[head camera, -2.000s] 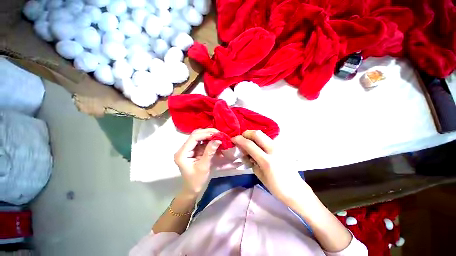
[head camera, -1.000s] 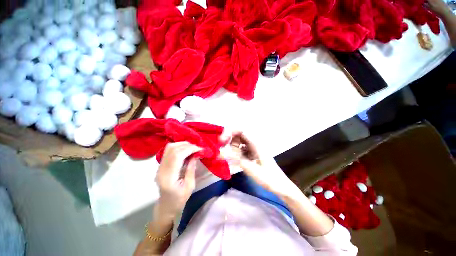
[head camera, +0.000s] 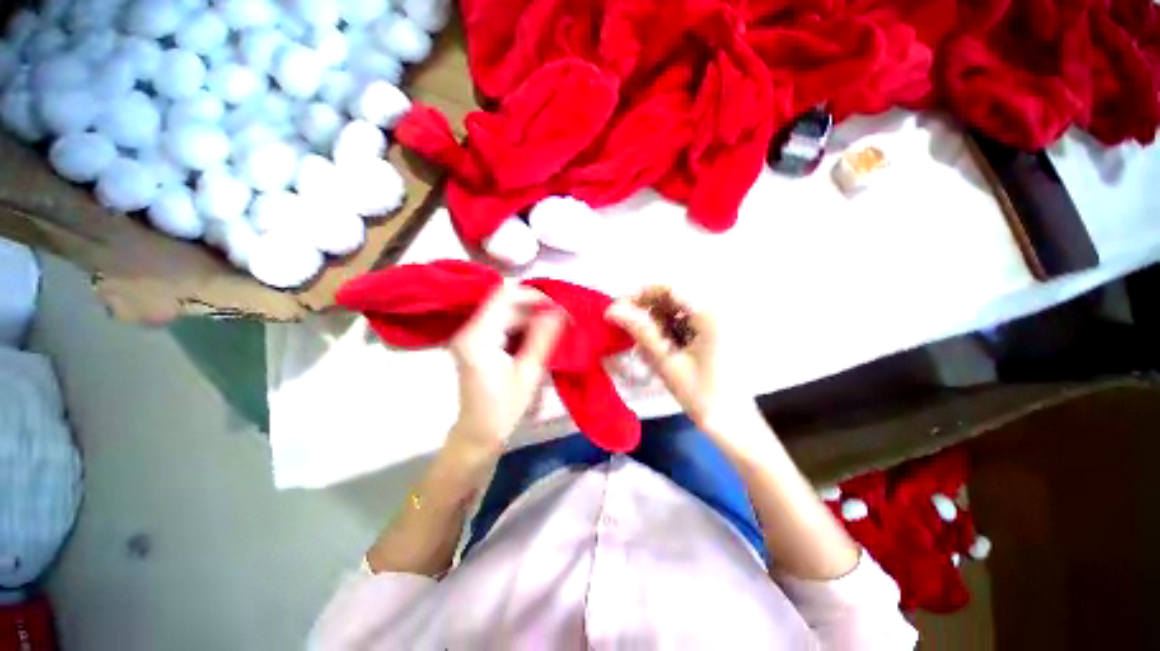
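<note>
A red plush piece (head camera: 597, 404) with floppy lobes is held over the front edge of the white-covered table. My left hand (head camera: 499, 369) is closed on its middle, slightly blurred. My right hand (head camera: 687, 363) has its thumb and fingertips pinched at the piece's right edge. A small dark object (head camera: 679, 327) shows in the curled fingers of my right hand, perhaps snips. No needle or thread can be made out. Two white pom-poms (head camera: 561, 223) lie on the table just behind the piece.
A carton (head camera: 242, 300) of white pom-poms stands upper left. Red plush pieces (head camera: 814, 57) are heaped at the back. A dark-and-silver object (head camera: 800, 140), an amber block (head camera: 861, 169) and a dark phone (head camera: 1037, 210) lie right. A lower-right carton (head camera: 878, 473) holds red pieces with white balls.
The view swung right, then partly back left. The red piece's front lobe now hangs down between my hands. My right hand, blurred and turned a second ago, now has its fingertips at the piece's right edge.
</note>
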